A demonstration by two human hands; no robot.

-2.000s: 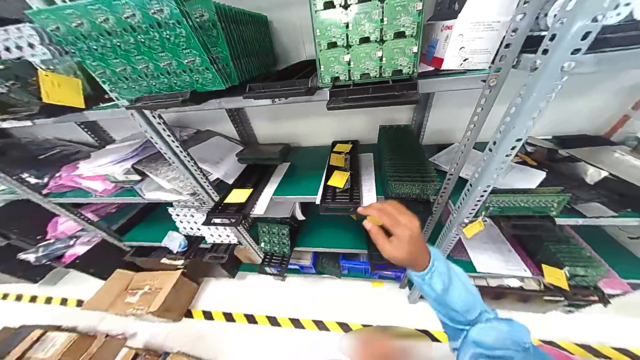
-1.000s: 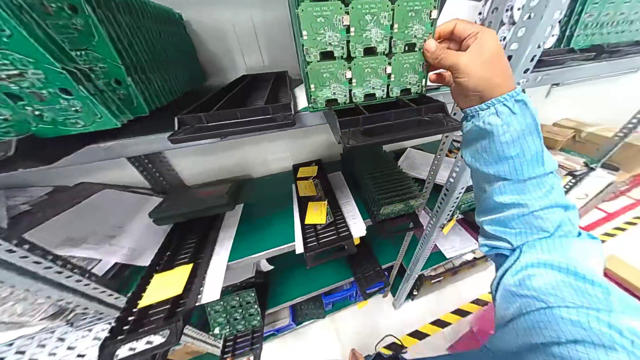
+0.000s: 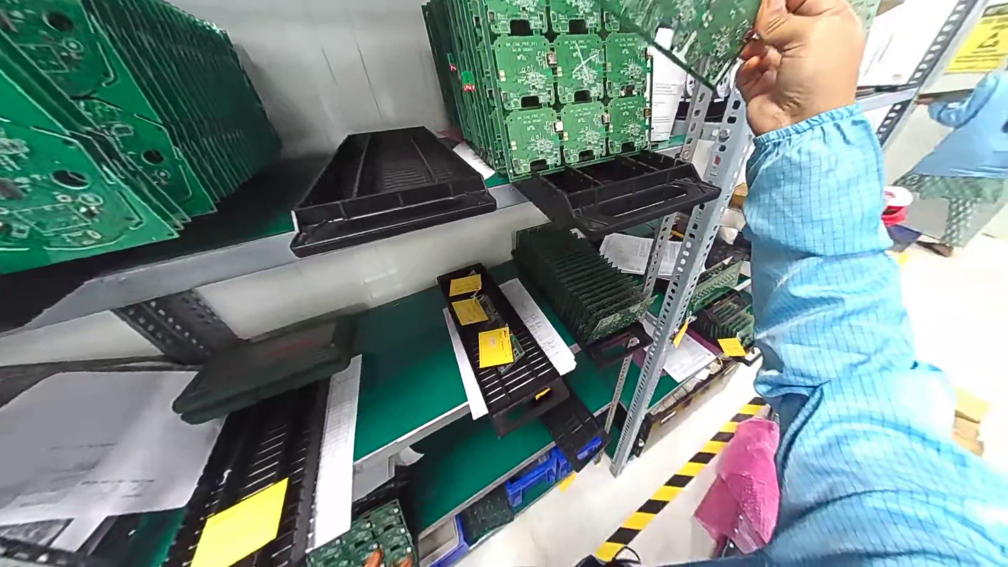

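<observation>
My right hand (image 3: 803,63), in a blue checked sleeve, grips the edge of a green printed circuit board panel (image 3: 701,31) at the top right. Left of that panel, a row of similar upright panels (image 3: 583,94) stands in a black slotted rack (image 3: 630,189) on the upper shelf. Fingertips show at the bottom edge, low in front of a small green board (image 3: 370,535); they may belong to my left hand, but whose they are and what they hold cannot be told.
An empty black rack (image 3: 394,189) and more upright boards (image 3: 142,118) share the upper shelf. Below lie a black rack with yellow notes (image 3: 496,346), dark boards (image 3: 583,283) and paper sheets (image 3: 102,441). A perforated metal post (image 3: 685,291) rises nearby. Another person (image 3: 965,150) stands far right.
My right hand has risen from the lower shelf to the upper boards, then moved right with a panel in its grip, now tilted and apart from the row. The view has moved closer to the shelves.
</observation>
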